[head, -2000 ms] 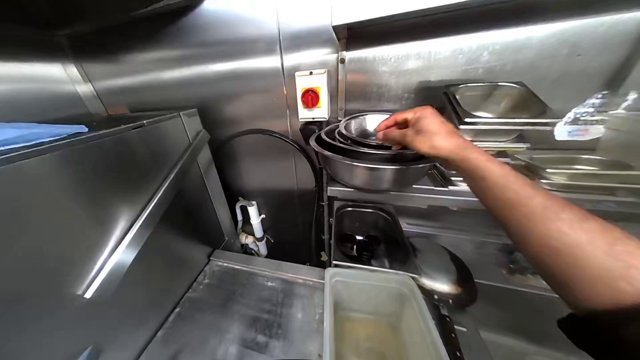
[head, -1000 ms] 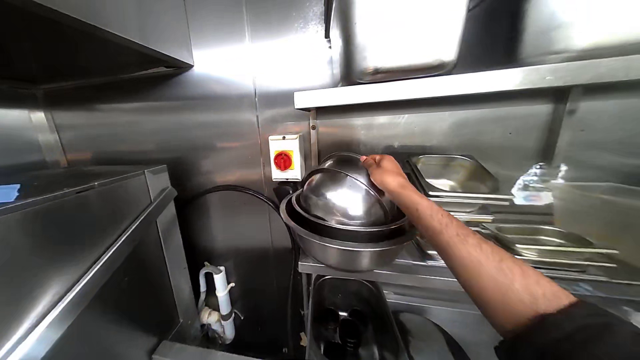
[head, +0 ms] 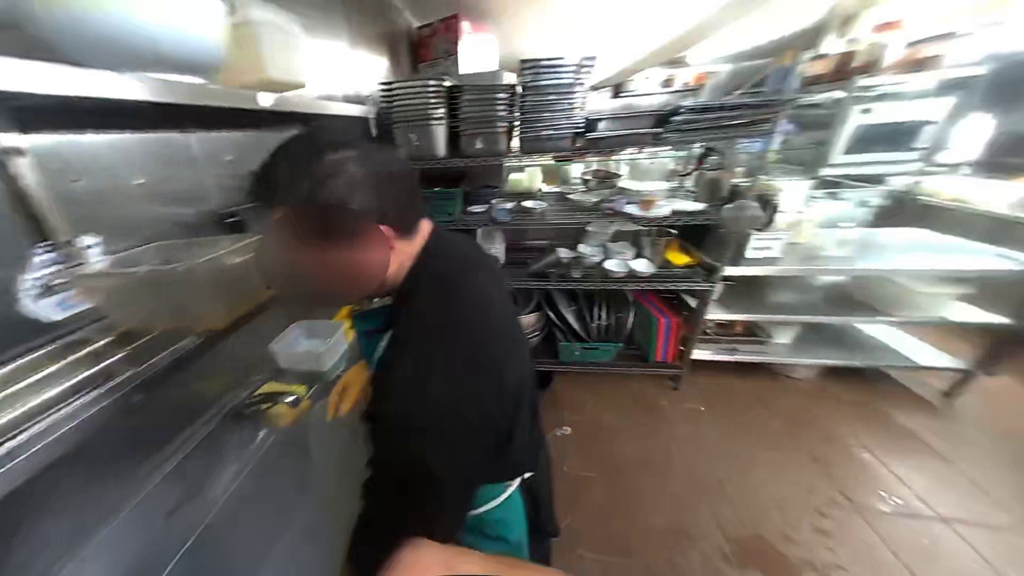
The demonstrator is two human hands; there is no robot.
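A blurred strip of bare skin [head: 472, 560], seemingly part of my right arm or hand, shows at the bottom edge; its fingers and anything they hold cannot be made out. My left hand is out of view. Directly beyond that strip, a co-worker [head: 472, 376] in a black top and green apron bends over the steel counter. The co-worker's yellow-gloved hand [head: 349, 390] is near a clear plastic tub [head: 310, 346]. A yellow cloth or sponge with something metallic [head: 280, 400] lies in front of the tub.
A larger translucent container [head: 176, 280] rests on the ledge at left. Behind the co-worker, a wire rack [head: 608, 284] holds stacked pans [head: 552, 104], bowls and coloured boards [head: 658, 328]. Steel shelving [head: 840, 312] stands at right, beyond the brown tiled floor [head: 720, 472].
The view has swung far to the right, away from the steel bowls. One second ago my right hand was at a bowl in the stack; now only blurred skin shows at the bottom. The co-worker has come into view.
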